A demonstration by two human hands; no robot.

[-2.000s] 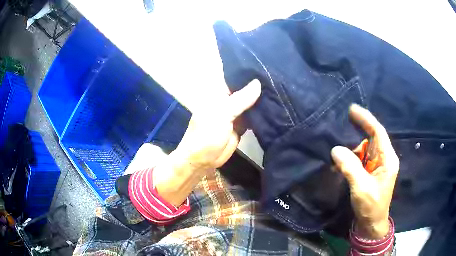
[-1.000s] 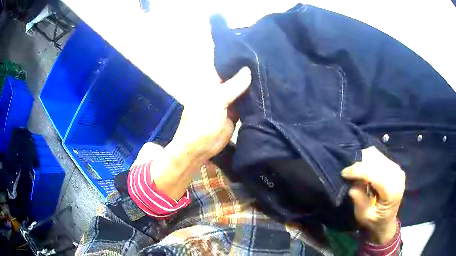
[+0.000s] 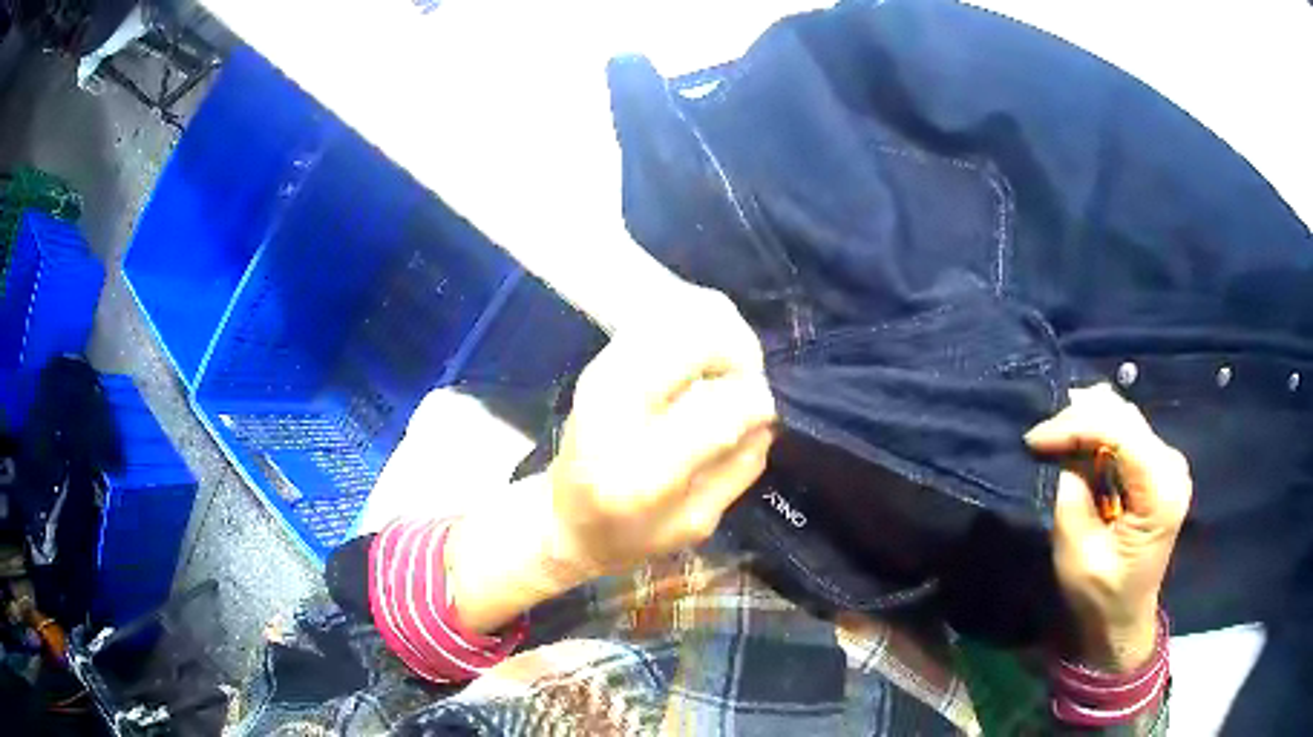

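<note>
A dark navy denim garment (image 3: 1181, 216) with pale stitching is spread over the white table and hangs over its near edge. My left hand (image 3: 662, 432) is closed on the folded collar at its left end. My right hand (image 3: 1116, 497) pinches the collar's right end with thumb and index finger. An orange thing, likely the thread snips (image 3: 1107, 482), shows in my right palm; its blades are hidden. A white label print (image 3: 785, 508) shows inside the neck opening. Metal buttons (image 3: 1224, 376) run along the placket to the right.
The white table (image 3: 475, 130) is overexposed. A large blue crate (image 3: 288, 288) stands on the grey floor to the left, with more blue crates (image 3: 144, 490) further left. A small stool-like frame (image 3: 151, 65) is at the upper left.
My left hand has moved right and down and now closes on the collar. My right hand has shifted slightly right. The collar is stretched between both hands, more level than before.
</note>
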